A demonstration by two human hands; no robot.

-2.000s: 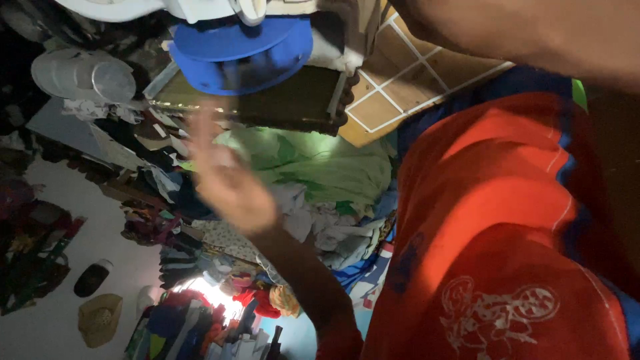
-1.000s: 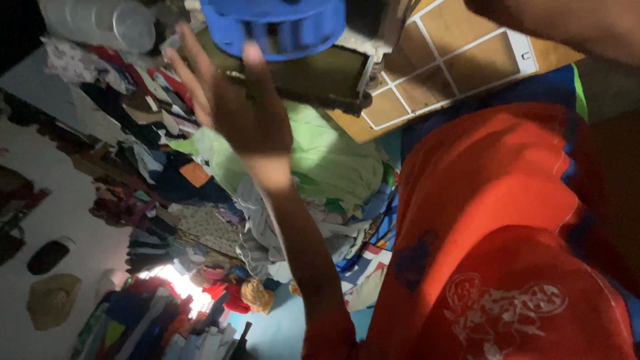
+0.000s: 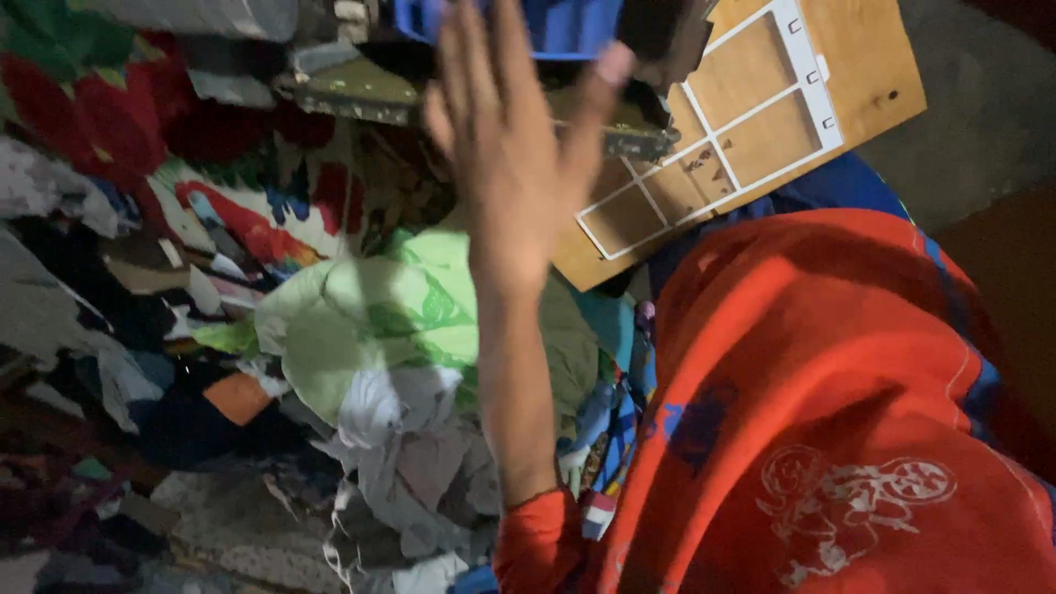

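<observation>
My left hand (image 3: pixel 516 140) reaches up from the lower middle, its back to the camera, blurred. The fingers point toward the top edge with the thumb spread apart, and nothing shows in the grip. Behind the fingertips is a blue ribbed plastic object (image 3: pixel 569 29); whether they touch cannot be told. Under it lies a worn, dark-edged panel (image 3: pixel 363 87), partly covered by the hand. My right hand is out of view. A white plastic grid frame (image 3: pixel 709 136) rests on a wooden board (image 3: pixel 879 78) right of the hand. Light green cloth (image 3: pixel 371 305) lies behind the wrist and forearm.
Crumpled grey and white cloths (image 3: pixel 412 462) are heaped below the green one. Red floral fabric (image 3: pixel 107 107) and a translucent container (image 3: pixel 239 16) are at upper left. An orange piece (image 3: pixel 238 398) lies among dark cloths. My orange-red shirt (image 3: pixel 825 355) fills the lower right.
My left hand has moved up to in front of the blue object, where it was lower and to the left before. The forearm at the upper right has left the view. The view has shifted.
</observation>
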